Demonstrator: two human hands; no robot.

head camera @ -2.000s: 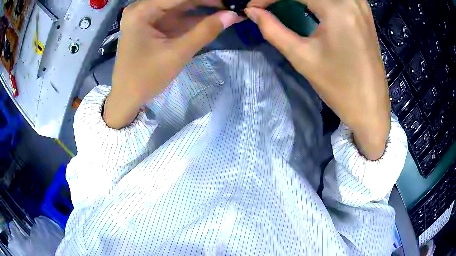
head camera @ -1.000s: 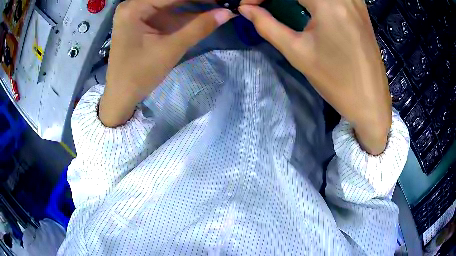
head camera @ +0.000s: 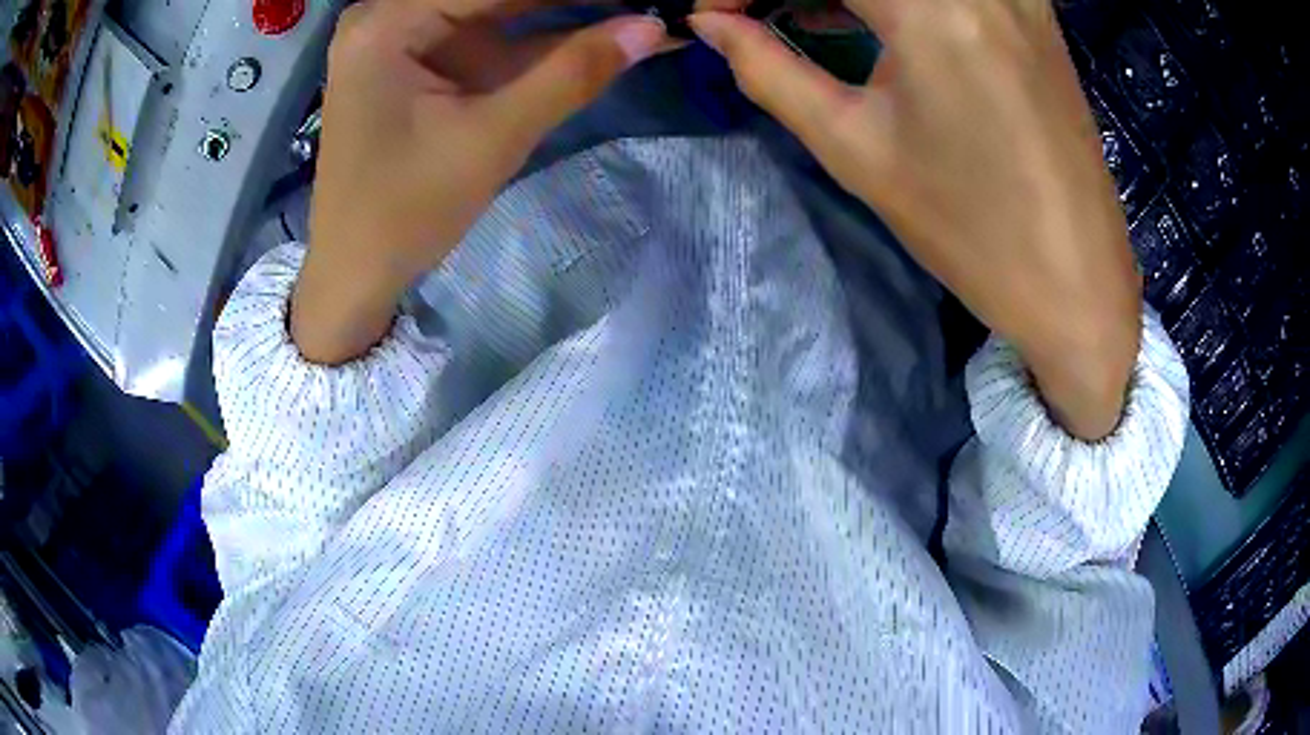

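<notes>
A small dark unit (head camera: 672,15) is between my fingertips at the top edge of the view, partly cut off and mostly covered by the fingers. My left hand (head camera: 446,129) holds it from the left, with the thumb against its lower side. My right hand (head camera: 963,158) holds it from the right, with thumb and fingertips meeting at it. Both hands are bare, and their upper fingers are cut off by the top edge. Any small part at the fingertips is too small to tell.
At left is the white-grey machine (head camera: 194,187) with a red button (head camera: 277,13), round silver buttons (head camera: 243,72), a yellow-marked tool (head camera: 115,142) and orange-brown fixtures (head camera: 29,137). At right, glossy black trays (head camera: 1207,259) lie on a green mat (head camera: 1221,510). Blue stool parts (head camera: 175,574) show lower left.
Both hands have shifted slightly up and left over the two seconds, the unit staying between the fingertips. My right wrist has moved slightly right.
</notes>
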